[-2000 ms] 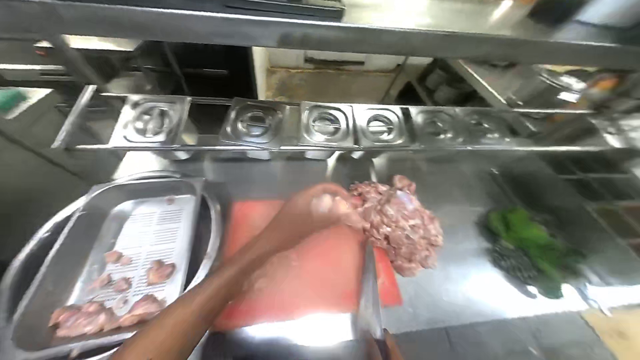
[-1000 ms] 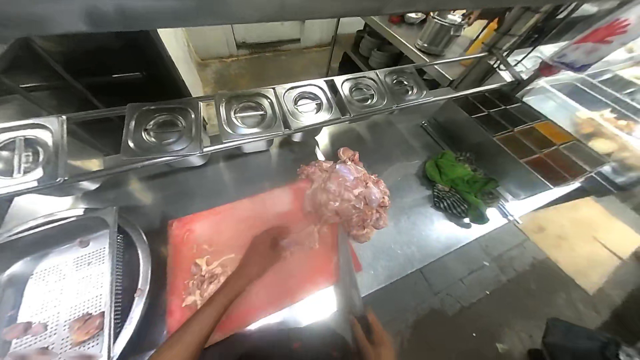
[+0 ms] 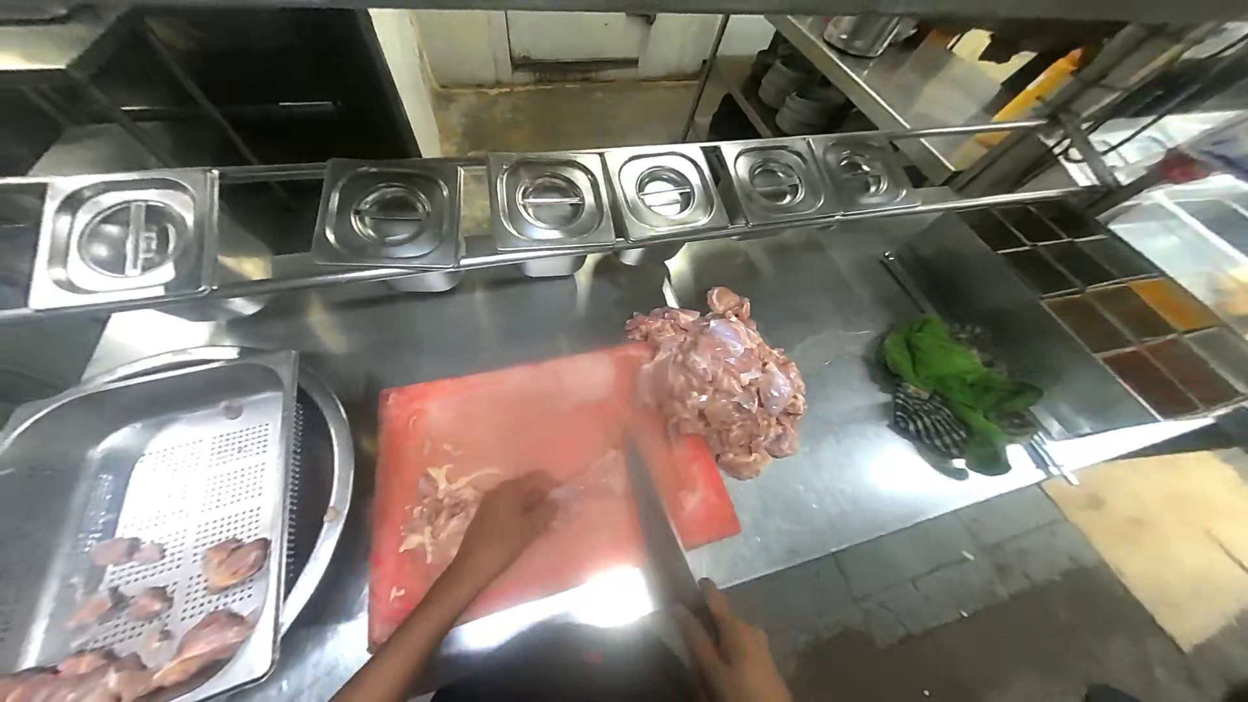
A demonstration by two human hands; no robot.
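Note:
A red cutting board (image 3: 507, 409) lies on the steel counter. On its left part my left hand (image 3: 512, 517) has its fingers on a blurred piece of raw meat (image 3: 590, 486), beside some pale trimmings (image 3: 444, 502). My right hand (image 3: 726, 643) grips the handle of a large knife (image 3: 655, 507), whose blade points away over the board, just right of that piece. A big pile of raw meat pieces (image 3: 726, 380) rests across the board's right edge and the counter. At left, a perforated steel pan (image 3: 195, 478) holds several meat pieces (image 3: 234, 561) over a round metal tray (image 3: 341, 458).
Lidded steel containers (image 3: 390, 214) line a rail behind the board. Green and striped cloths (image 3: 946, 370) lie on the counter at right, beside a metal rod (image 3: 1053, 458). Compartments of brown, red and orange contents (image 3: 1126, 307) stand at far right.
My left hand has drawn back from the meat pile to the lower middle of the board with a piece. My right hand still holds the knife. The view has swung right.

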